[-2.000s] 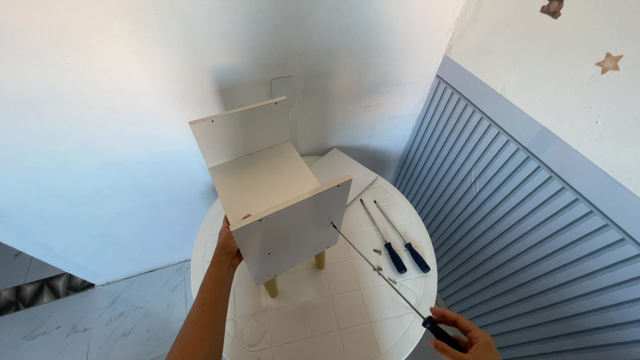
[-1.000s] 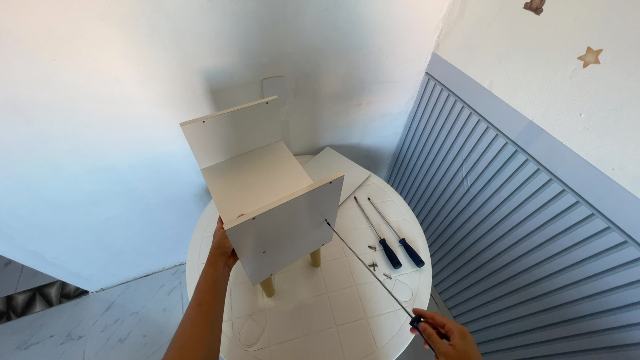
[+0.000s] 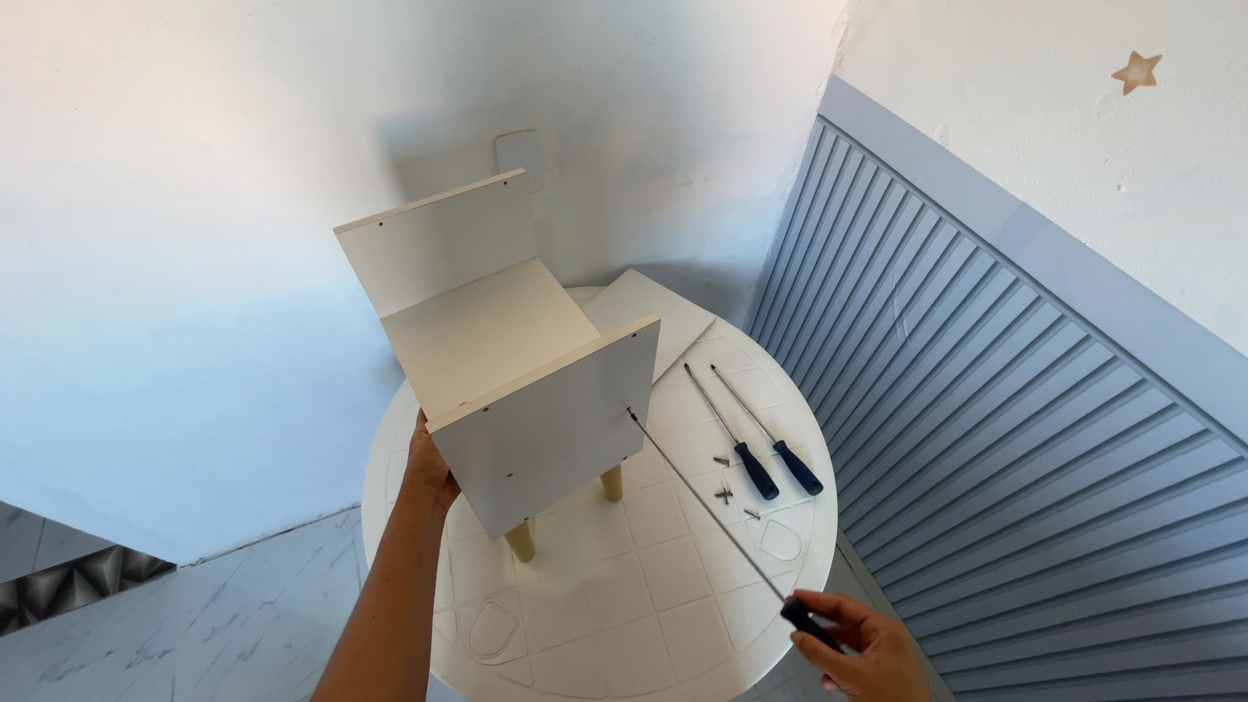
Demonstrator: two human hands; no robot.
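A small white panel cabinet (image 3: pixel 570 429), open at the top, stands on yellowish tapered legs (image 3: pixel 611 483). My left hand (image 3: pixel 429 466) grips its lower left side, with the fingers partly hidden behind the near panel. In my right hand (image 3: pixel 853 639) is the dark handle of a long-shafted screwdriver (image 3: pixel 707 512). Its tip meets a screw at a hole near the right edge of the near side panel. Other screw holes show along that panel and on the far one. Two more screwdrivers with dark blue handles (image 3: pixel 756 471) lie right of the cabinet, beside several loose screws (image 3: pixel 723 495).
A round white plastic table (image 3: pixel 585 624) carries everything. Behind the cabinet a flat white panel (image 3: pixel 648 307) lies on it. A plain wall with a white cover plate (image 3: pixel 519 161) rises close behind, and grey slatted panelling (image 3: pixel 975 390) borders the table at the right.
My right hand still holds the screwdriver at the same hole, its fingers placed differently around the handle. My left hand keeps its grip on the cabinet.
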